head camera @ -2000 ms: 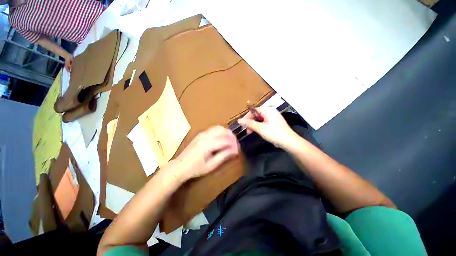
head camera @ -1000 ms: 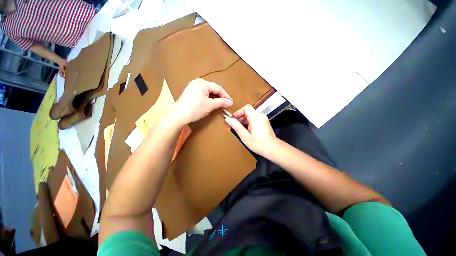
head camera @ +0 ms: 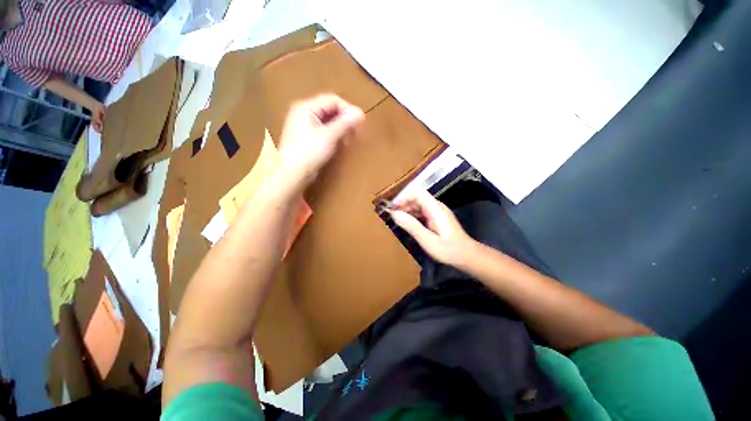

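Note:
A brown garment panel (head camera: pixel 354 271) lies on the stack in front of me, its near edge by my dark apron. A seam line runs along its right part. My right hand (head camera: pixel 428 226) is closed around small dark metal thread snips (head camera: pixel 385 205), their tip at the panel's corner. My left hand (head camera: pixel 317 131) is raised above the panel, blurred, fingers curled; whether it holds a thread cannot be told. An orange-yellow ticket (head camera: pixel 251 177) lies partly hidden under my left forearm. Dark patches (head camera: pixel 228 140) lie on the panel beyond.
A large white sheet (head camera: pixel 527 74) covers the table at the upper right. Rolled brown panels (head camera: pixel 136 136) lie at the left, with a person in a checked shirt (head camera: pixel 78 37) touching them. Yellow-green fabric (head camera: pixel 66 238) and another brown bundle with an orange ticket (head camera: pixel 103 333) lie at far left.
My left hand has moved from the near panel, first to my right hand, then up and away from it. The near panel flap now lies flatter. My right hand has moved slightly down.

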